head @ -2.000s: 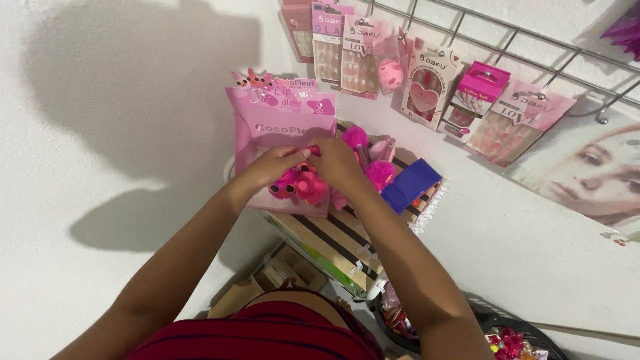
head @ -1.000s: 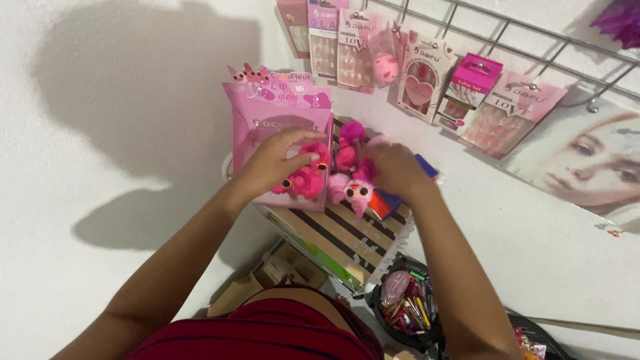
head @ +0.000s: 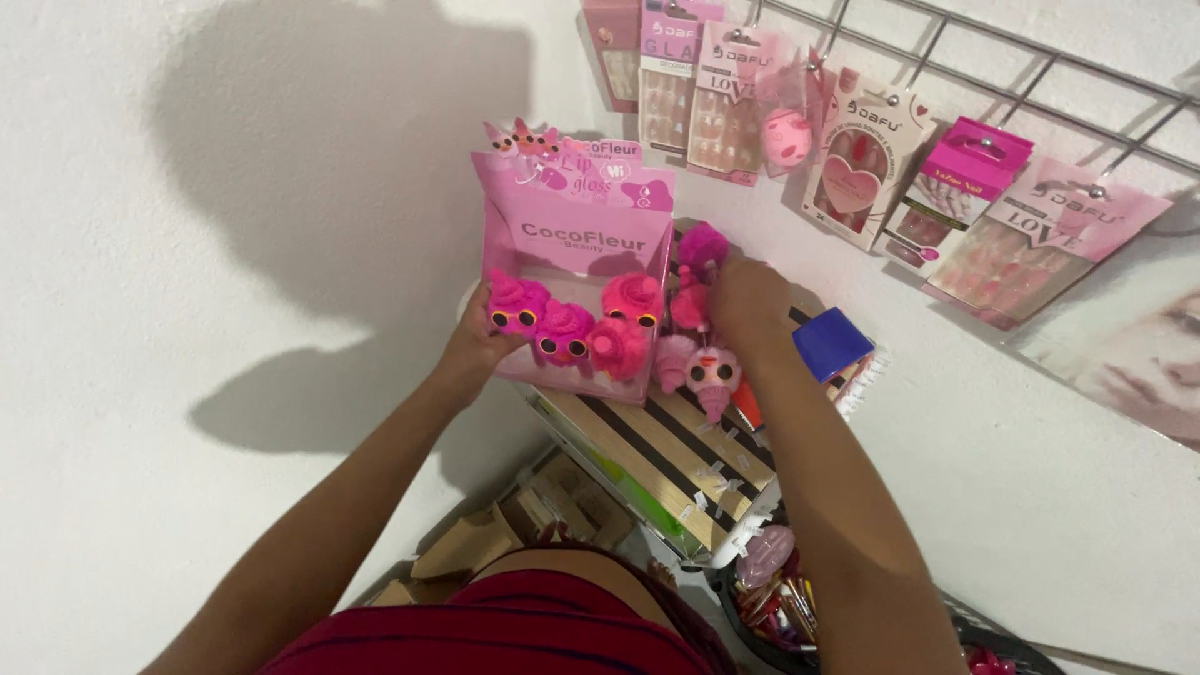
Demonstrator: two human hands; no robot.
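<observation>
A pink cardboard display box for lip gloss [head: 581, 239] stands at the centre, with several fluffy lip gloss toppers with eyes in its front. My left hand [head: 483, 337] is at the box's left front, its fingers on a magenta fluffy topper [head: 517, 305]. Right of the box lie more fluffy lip glosses: a magenta one [head: 703, 246], a red-pink one [head: 689, 305] and a light pink one with dark eyes [head: 713, 375]. My right hand [head: 750, 300] reaches down beside these; its fingertips are hidden, so its hold cannot be told.
The box and glosses are on a slatted wooden surface [head: 647, 450] with small paper bits. A blue object [head: 832, 344] lies at its right. Packs of false nails [head: 867, 159] hang from a wire rack [head: 1012, 89]. Below is a dark basket of small items [head: 778, 600]; cardboard boxes [head: 469, 544] stand lower left.
My hands were together at the front of the box two seconds ago. My right hand has since moved right to the loose glosses. My left has shifted to the box's left side.
</observation>
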